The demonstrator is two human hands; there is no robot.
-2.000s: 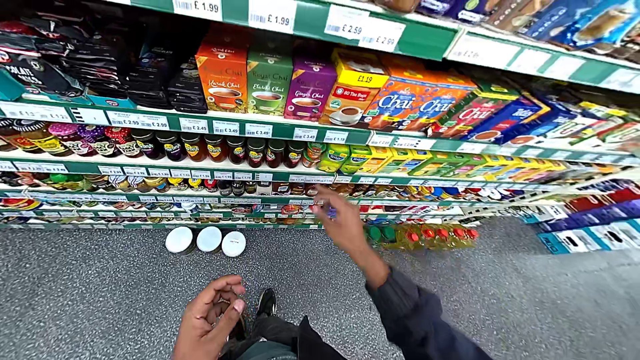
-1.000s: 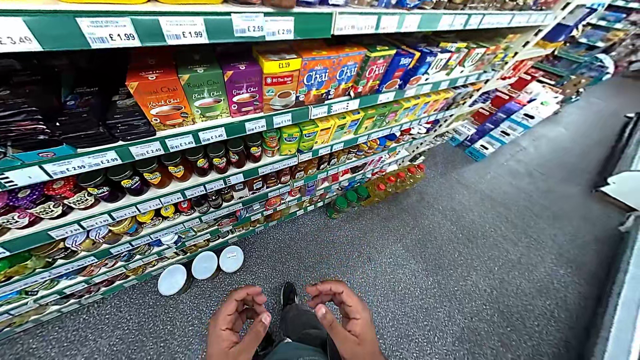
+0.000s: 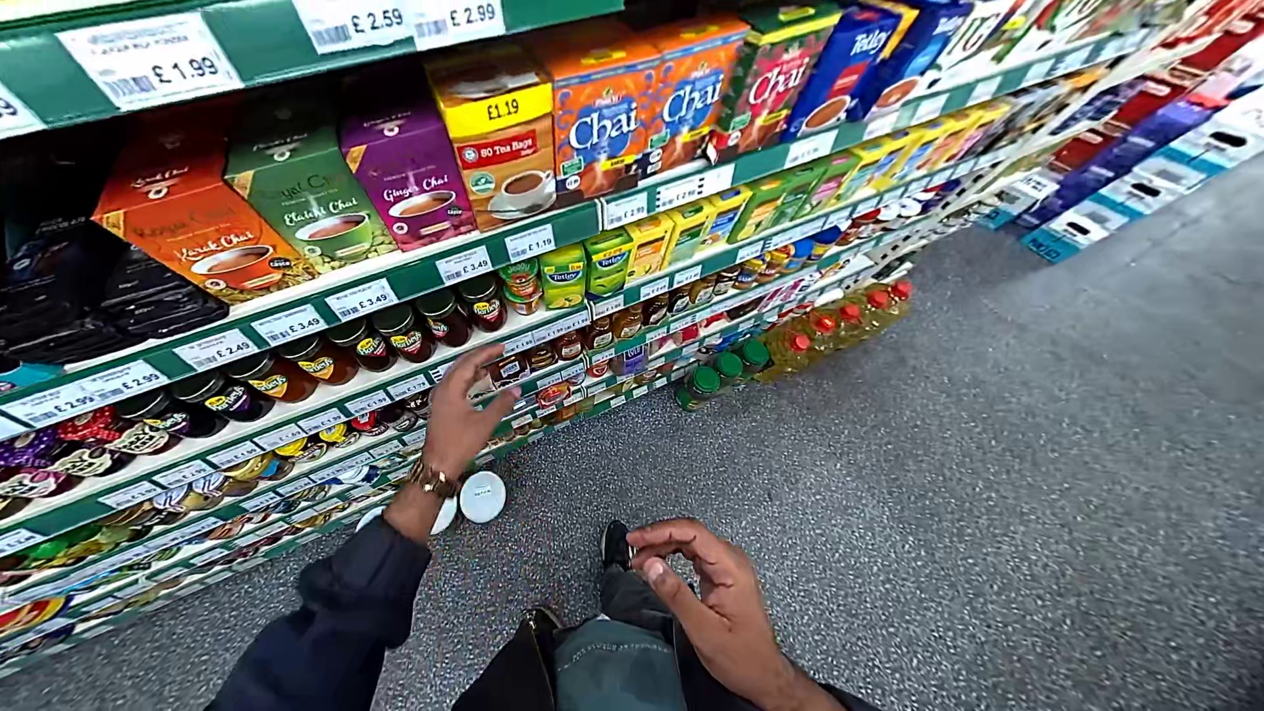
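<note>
My left hand (image 3: pixel 468 413), with a watch at its wrist, reaches out in front of the lower shelves, its fingers apart and holding nothing. It overlaps the shelf edge near the row of dark-lidded jars (image 3: pixel 407 334); whether it touches anything cannot be told. Low in the view, my right hand (image 3: pixel 706 602) hovers over my legs, thumb and fingers curved apart, with nothing between them. Above the jars stand an orange chai box (image 3: pixel 212 242), a green chai box (image 3: pixel 321 202), a purple chai box (image 3: pixel 410 183) and a box of tea bags (image 3: pixel 499 148).
White-lidded tubs (image 3: pixel 483 497) stand on the speckled floor (image 3: pixel 889 533) by the shelf foot. Green-capped bottles (image 3: pixel 729 365) and red-capped bottles (image 3: pixel 825 324) stand farther along. Stacked cartons (image 3: pixel 1106 207) are at the upper right. My shoe (image 3: pixel 616 545) is below.
My left hand has moved from beside my right hand out toward the shelves. My right hand stays low, over my legs. The view has shifted.
</note>
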